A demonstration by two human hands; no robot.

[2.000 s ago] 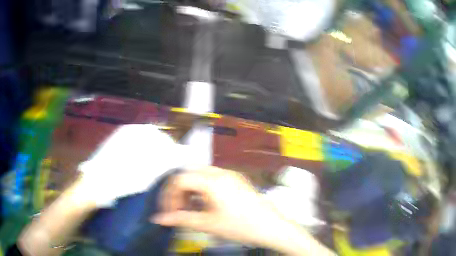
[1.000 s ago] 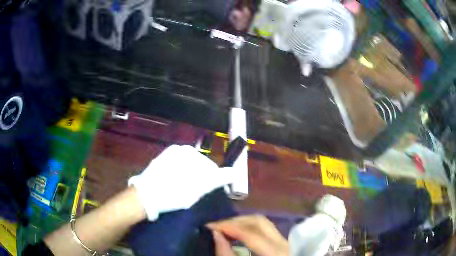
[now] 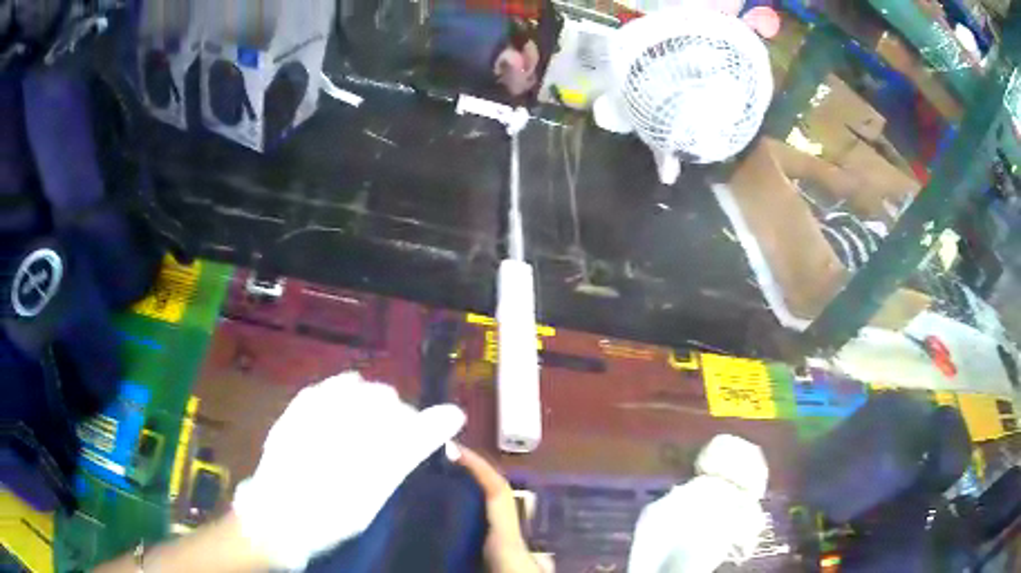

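Observation:
A navy fabric-covered unit is between my hands at the bottom centre, its lower part cut off by the frame edge. A dark carry strap stands up from its top. My left hand, in a white knit glove, lies on the unit's left side with the thumb by the strap base. My right hand, bare and partly out of frame, rests on its right side, fingertips near the top. A white light bar or power strip lies just right of the strap. An off-white knotted cloth bundle stands to the right.
Navy units, one with a white ring logo, stand at left; another dark navy unit is at right. White retail boxes, a white fan and a brown carton are behind. Red-handled scissors lie at far right.
My gloved hand has moved down and left from the bar. My right hand has drawn in against the unit's side. The strap now stands upright, left of the bar. The view has shifted slightly.

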